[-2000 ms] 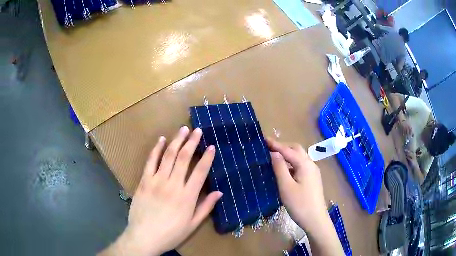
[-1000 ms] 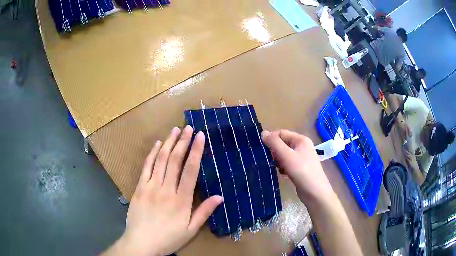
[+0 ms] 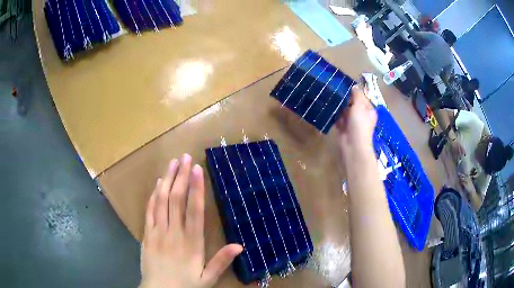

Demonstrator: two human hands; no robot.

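A thick dark cell stack (image 3: 259, 208) lies on the bench in front of me, silver ribbon ends sticking out at its far and near edges. My left hand (image 3: 183, 230) is flat beside the stack's left side, fingers slightly apart, thumb touching its lower left edge; it grips nothing. My right hand (image 3: 358, 121) is raised beyond the stack on the right and holds a dark blue solar cell (image 3: 315, 90) with pale parallel lines by its right corner, above the bench.
A blue parts tray (image 3: 414, 219) with dark strips lies right of my right forearm. Two more cell piles (image 3: 82, 22) lie at the far left. A white bottle (image 3: 397, 72), a light blue sheet (image 3: 321, 22) and a seated person (image 3: 470, 152) are beyond on the right.
My right hand has moved away from the stack's right edge, up and forward, and now holds a separate cell. My left hand has shifted slightly left and down.
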